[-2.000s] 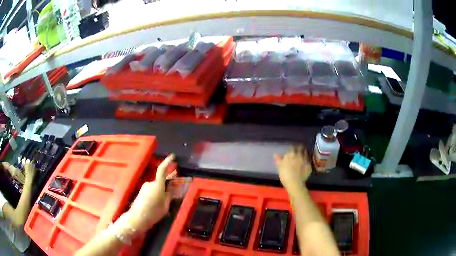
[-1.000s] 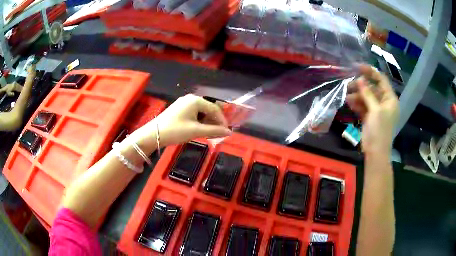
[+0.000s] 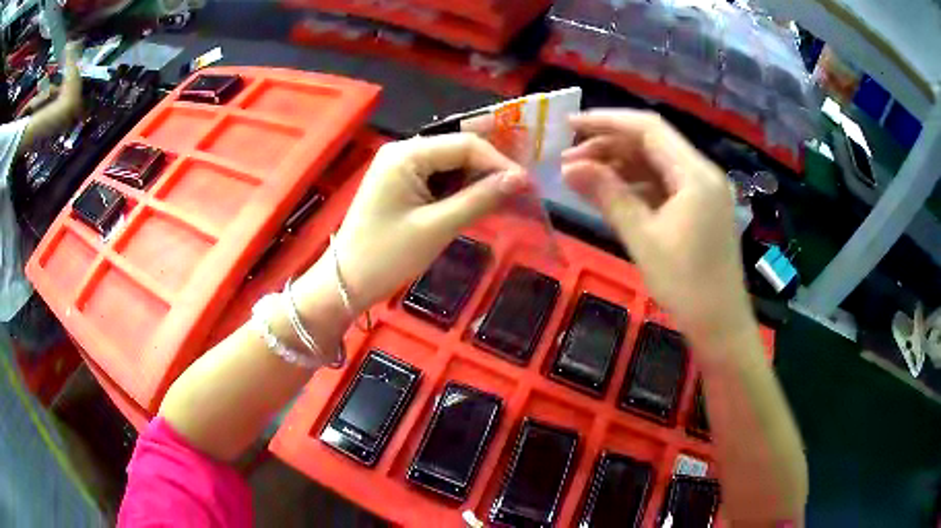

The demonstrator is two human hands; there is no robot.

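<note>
My left hand (image 3: 413,211) is above the back edge of the red-orange foam tray (image 3: 413,340), thumb and finger pinched on a thin clear film (image 3: 549,229), which shows as a faint strip. My right hand (image 3: 671,222) is just to the right, blurred, with bent fingers; whether it holds the film is unclear. A white card with orange print (image 3: 526,124) shows behind the fingertips; its support is hidden. Dark glossy phones (image 3: 519,314) lie in both rows of pockets. My right forearm covers the tray's right part.
Another foam tray (image 3: 196,222) with a few phones lies tilted at left on more trays. Covered trays (image 3: 681,62) stand at the back. A teal-blue piece (image 3: 776,270) and grey post (image 3: 877,217) are at right. Another person's arm (image 3: 62,88) is far left.
The widely stretched clear film is no longer spread between my hands. My right hand has moved left, close to my left hand. The orange-printed card now shows. The view has shifted.
</note>
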